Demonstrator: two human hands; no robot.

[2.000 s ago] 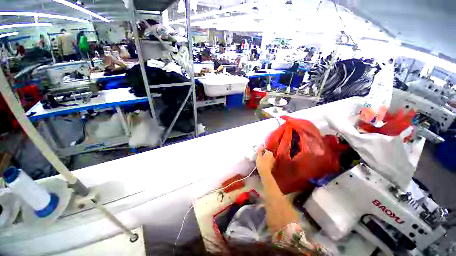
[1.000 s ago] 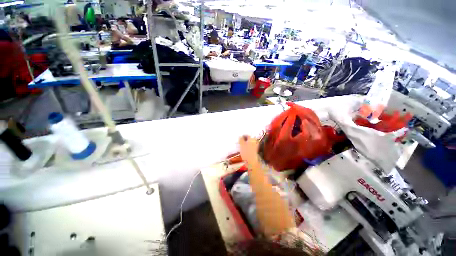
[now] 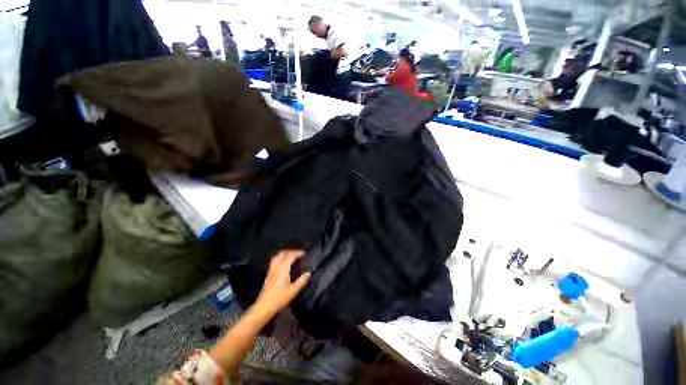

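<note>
A large heap of black garment pieces point(image 3: 376, 203) lies limp over the table's left part, its front edge hanging down. My left hand point(image 3: 284, 277) reaches in from the lower left, at the heap's front left side. Its thumb and fingers close around a fold of the black cloth; the fingertips are partly hidden by the cloth. My right hand is not in view.
A brown cloth point(image 3: 180, 113) lies left of the heap. Bulging olive sacks point(image 3: 139, 248) stand on the floor at left. A machine with blue parts point(image 3: 545, 346) is at lower right, thread cones point(image 3: 617, 147) at far right. Persons point(image 3: 327, 53) are behind.
The view has swung left, from the red bag and white sewing machine to the black heap. A hand was by the red bag before; now my left hand is at the black cloth.
</note>
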